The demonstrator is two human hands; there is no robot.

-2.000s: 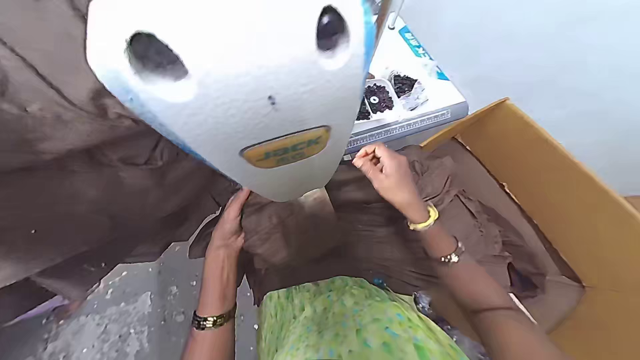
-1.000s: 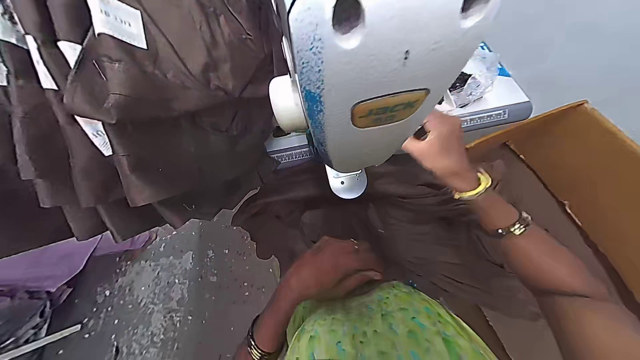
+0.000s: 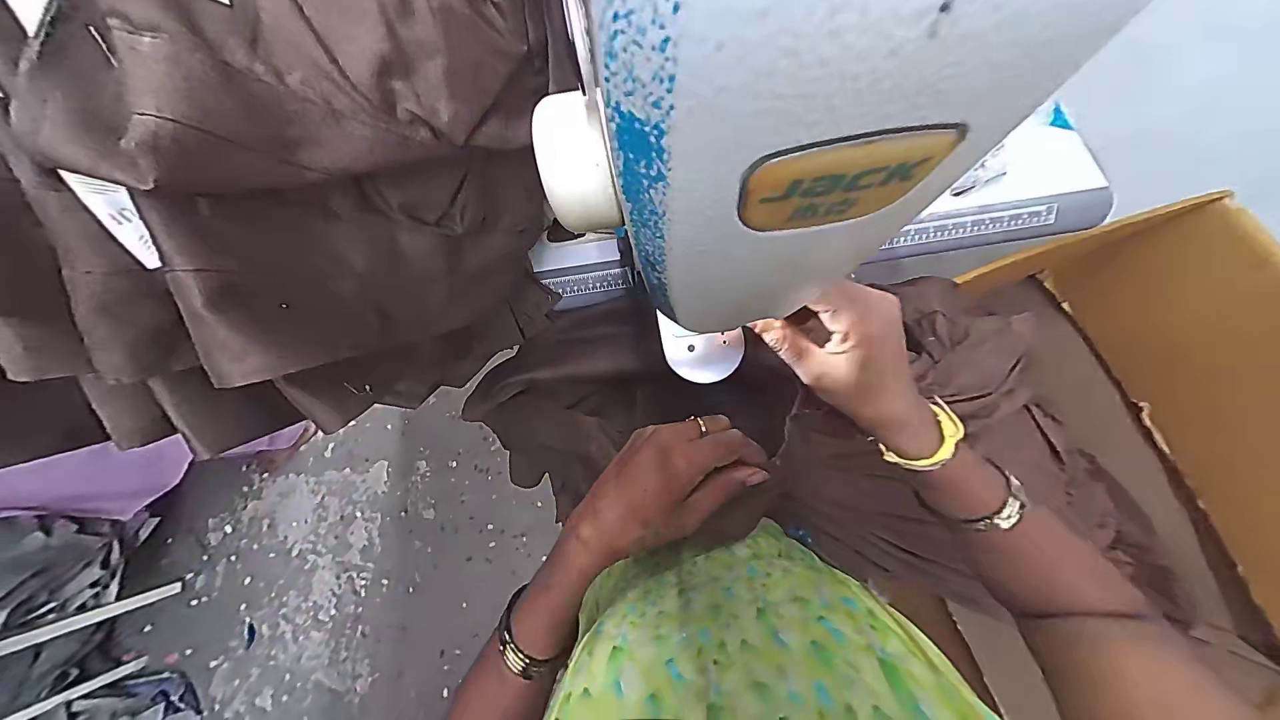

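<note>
A white Jack sewing machine head (image 3: 800, 130) fills the upper middle, its round metal plate (image 3: 703, 352) showing just below. Under it lies a dark brown cloth garment (image 3: 600, 370), bunched and draped toward the lap. My left hand (image 3: 670, 485) rests on this cloth, fingers curled over a fold of it near the lap. My right hand (image 3: 845, 345) is raised at the lower right edge of the machine head, fingertips pinched together beside the plate; whether they hold thread or cloth cannot be told. A white handwheel (image 3: 575, 162) is on the machine's left side.
Stacked brown garments (image 3: 330, 220) with paper tags hang at the left. A cardboard box (image 3: 1180, 330) stands at the right, with brown cloth beside it. Purple cloth (image 3: 100, 480) and pale rods (image 3: 90, 617) lie at lower left on the worn grey floor (image 3: 330, 560).
My left hand has come from the cloth's left side onto the fold near the lap. My right hand has moved in against the machine head. The view has shifted.
</note>
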